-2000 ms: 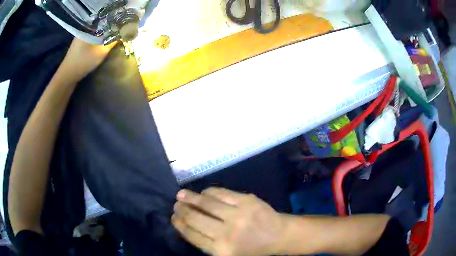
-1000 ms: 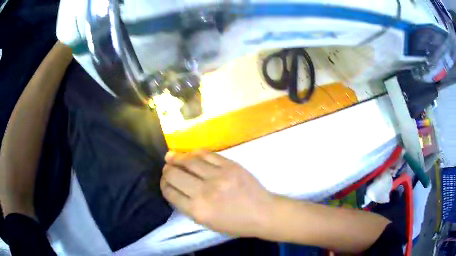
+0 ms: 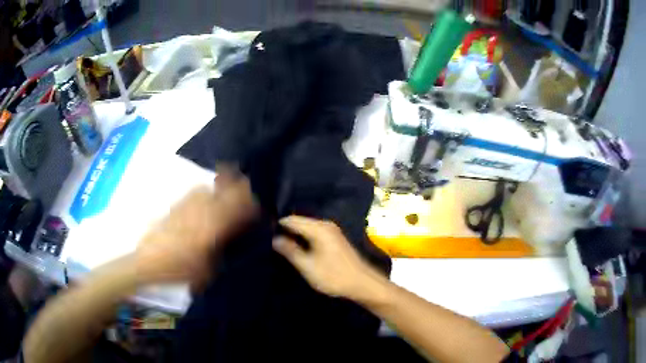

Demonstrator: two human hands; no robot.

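Observation:
Black cloth (image 3: 312, 170) lies bunched across the table, left of the sewing machine, and hangs over the front edge toward me. My right hand (image 3: 322, 259) is on the cloth near the middle, thumb and fingertips closed on a bit of it. My left hand (image 3: 195, 227) is blurred by motion at the cloth's left edge; whether it grips the cloth cannot be told. The white sewing machine (image 3: 489, 159) stands at the right with its needle area lit. No cloth shows under its needle. Black shears (image 3: 487, 213) lie on the machine bed above the orange strip (image 3: 460, 247).
A green thread cone (image 3: 438, 53) stands behind the machine. At the left are a blue JACK label (image 3: 110, 169), a bottle (image 3: 76, 113) and a round-faced grey device (image 3: 35, 149). An accessory tray (image 3: 602, 276) is at the right end. Red straps (image 3: 549, 326) hang below it.
The view has lifted and widened. The cloth has moved away from the needle to the left. My right hand has left the orange strip for the cloth, and my left hand has left the machine head.

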